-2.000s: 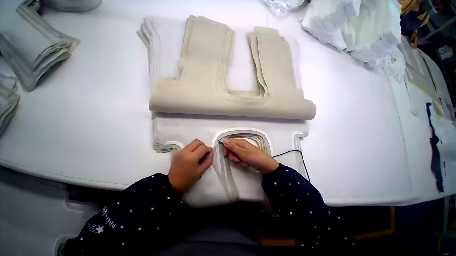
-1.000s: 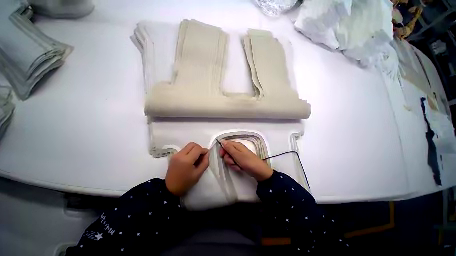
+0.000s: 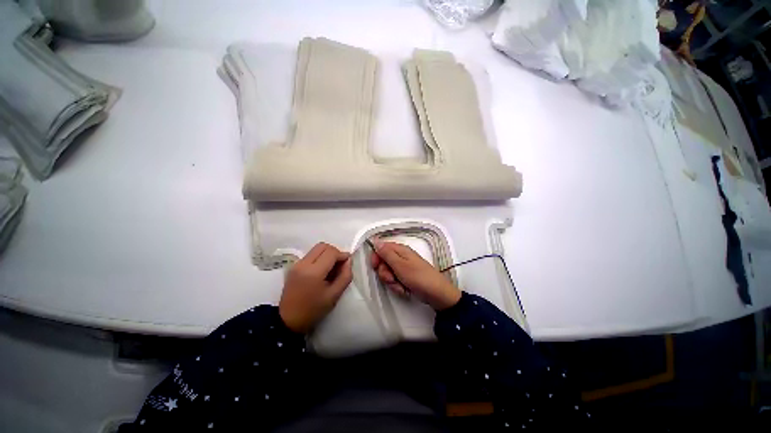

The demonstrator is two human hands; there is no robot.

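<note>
A stack of cream garment panels [image 3: 313, 224] lies at the table's near edge, with a white-bordered U-shaped neckline edge [image 3: 406, 226] facing me. My left hand [image 3: 316, 286] pinches the top panel's edge just left of the curve. My right hand [image 3: 414, 272] holds small dark snips [image 3: 393, 275], mostly hidden by the fingers, with the tip at the curve's left side, close to my left fingertips. A thin black cord [image 3: 473, 260] trails right from my right hand. The folded-back part of the stack [image 3: 380, 179] lies beyond as a thick beige roll with two straps.
Greyish-white cut-piece bundles [image 3: 63, 106] lie at the left of the white table [image 3: 592, 220]. A crumpled white heap [image 3: 583, 42] lies at the far right. A long dark fabric scrap [image 3: 732, 228] lies at the right side.
The view has shifted slightly. My hands stay at the left side of the neckline curve, and the snips and cord have moved a little with my right hand.
</note>
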